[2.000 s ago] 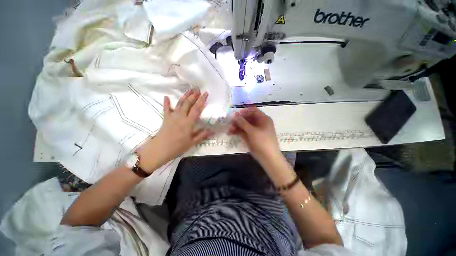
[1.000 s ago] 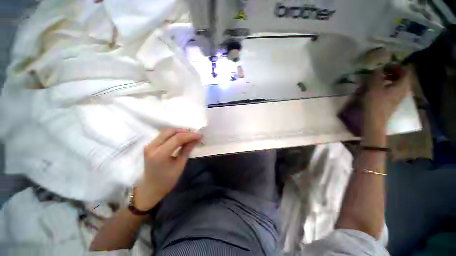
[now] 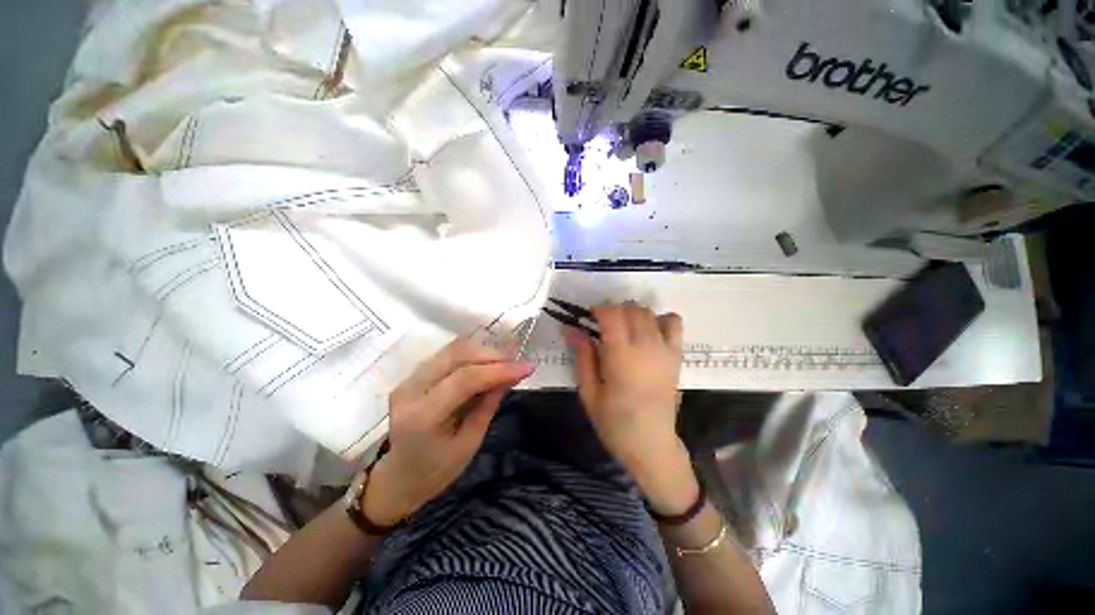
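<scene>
A white garment (image 3: 480,240) with dark double topstitching is heaped on the table left of the needle. A five-sided patch pocket (image 3: 294,276) shows on it. My left hand (image 3: 450,402) pinches the garment's edge near the table's front. My right hand (image 3: 630,366) holds small dark tweezers or snips (image 3: 570,316), their tips pointing left at the garment edge. The tips are close to the cloth; whether they touch it I cannot tell.
The white brother sewing machine (image 3: 865,132) stands behind, its needle area (image 3: 576,180) brightly lit. A black smartphone (image 3: 925,322) lies at the table's right. A printed ruler (image 3: 781,358) runs along the front edge. More white garments hang below at left (image 3: 84,517) and right (image 3: 829,529).
My right hand has come back from the table's far right and now holds the dark tool beside the garment edge. My left hand still pinches the edge. The view has shifted.
</scene>
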